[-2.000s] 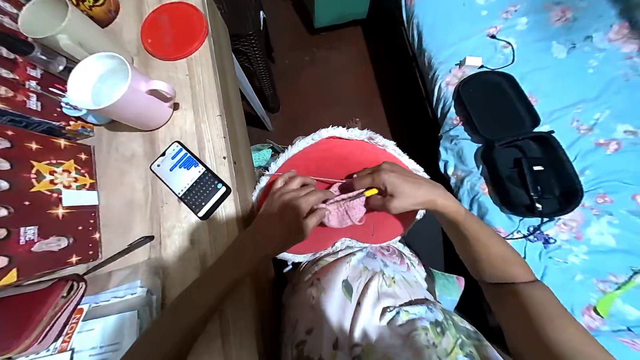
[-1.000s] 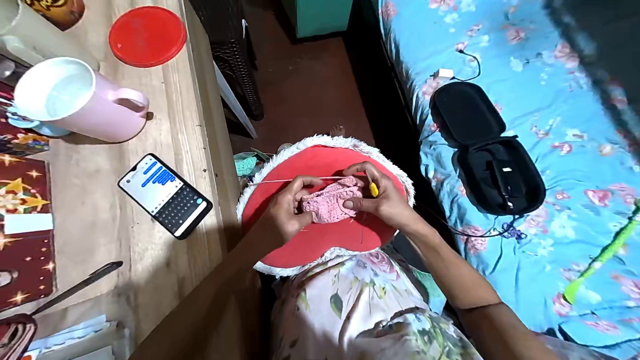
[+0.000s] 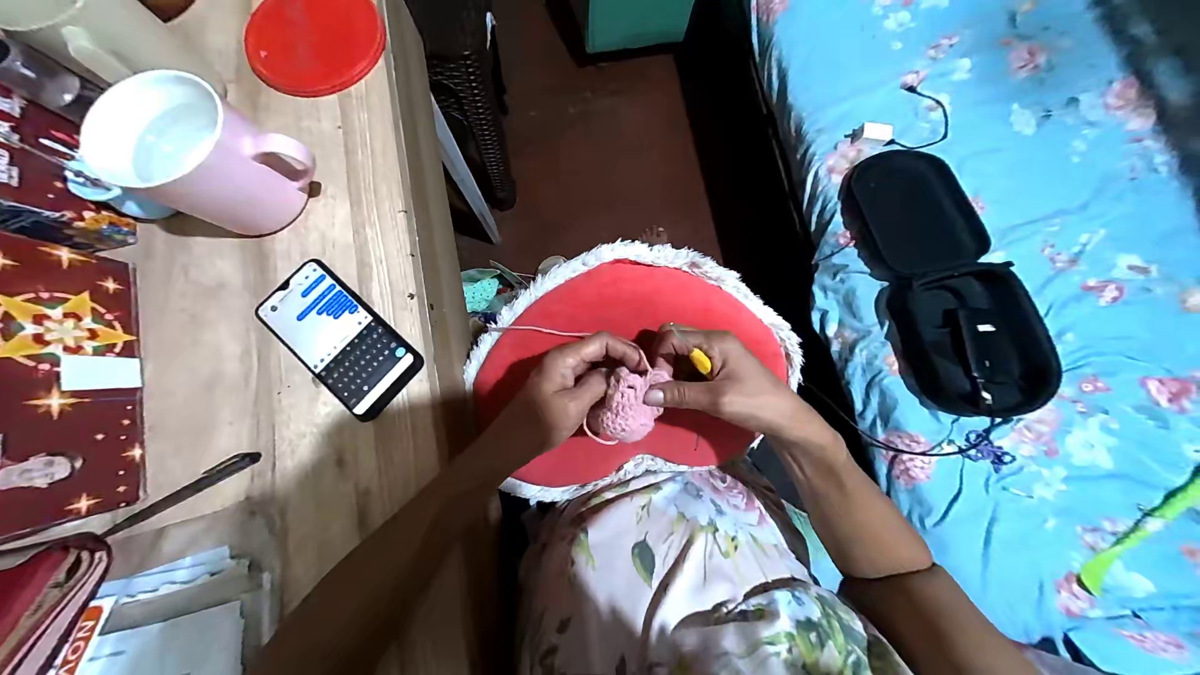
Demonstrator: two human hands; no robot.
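A small piece of pink crochet work [image 3: 626,412] is held over a red cushion with a white fluffy edge [image 3: 553,309], which rests on my lap. My left hand [image 3: 572,384] pinches the piece from its left side, and a strand of pink yarn [image 3: 539,330] runs off leftward over the cushion. My right hand [image 3: 717,380] grips the piece's right side, its thumb on the stitches. The yellow handle of a crochet hook [image 3: 700,362] sticks up between the right hand's fingers; the rest of the hook is hidden.
On the wooden table [image 3: 366,169] at left are a smartphone [image 3: 339,339], a pink mug [image 3: 202,155], a red round lid [image 3: 315,42], a pen [image 3: 183,492] and papers. An open black case [image 3: 975,337] and a cable with a white plug [image 3: 872,133] lie on the blue floral bedsheet [image 3: 1059,234].
The crochet piece, spread wide between both hands a second ago, is now bunched and more upright. My hands have come closer together around it.
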